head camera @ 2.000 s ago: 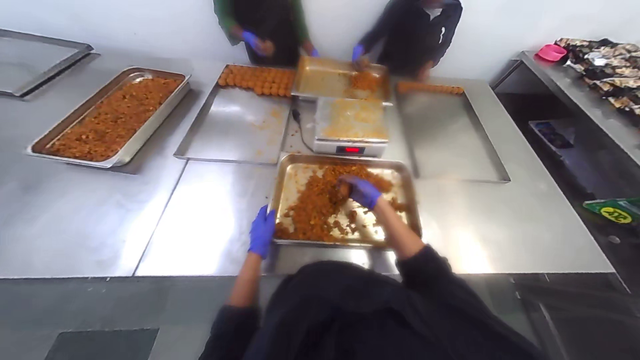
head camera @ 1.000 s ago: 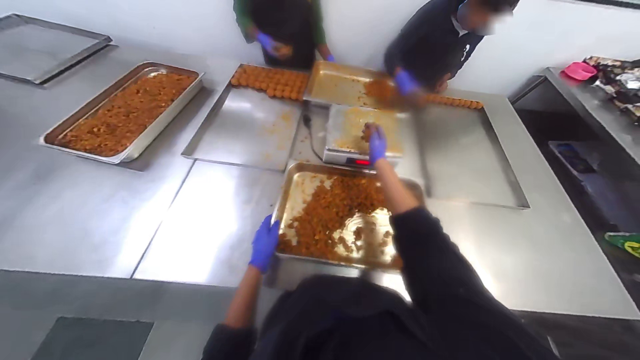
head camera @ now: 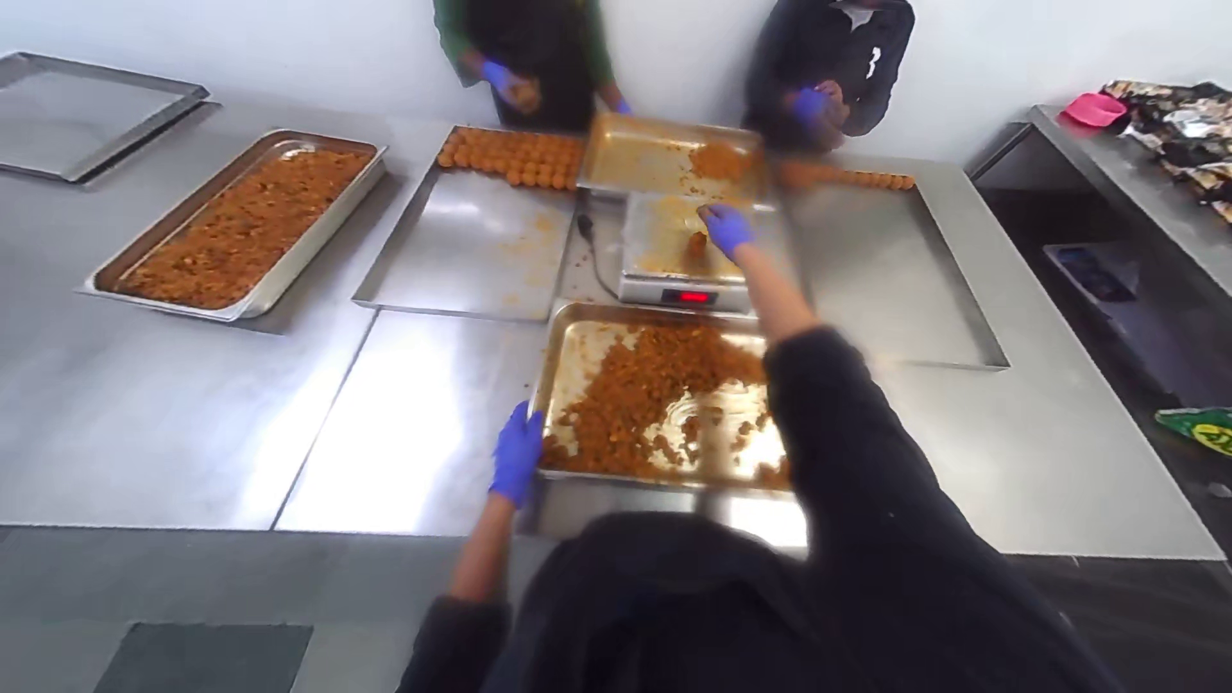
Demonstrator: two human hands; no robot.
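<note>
My left hand (head camera: 518,454), in a blue glove, rests at the left edge of a metal sheet tray (head camera: 552,371) that holds a loose brown crumbly mixture (head camera: 645,395). Over a kitchen scale (head camera: 640,289) with a lit red display hovers my right hand (head camera: 727,229), gloved too. A small brown clump (head camera: 697,246) sits on the scale's smeared platform, just below and left of my right fingers. Blur hides whether those fingers touch it or hold anything.
Beyond the scale lies another tray (head camera: 664,178) with some mixture. Shallow trays with rows of brown balls (head camera: 510,159) flank it. A deep pan (head camera: 255,298) of mixture stands left. Two gloved co-workers are at the far side, one holding a brown lump (head camera: 525,94). A cable (head camera: 599,269) runs beside the scale.
Two seconds ago my right hand was in the mixture on the near tray; it has moved forward to the scale. My left hand has stayed at the tray's left side.
</note>
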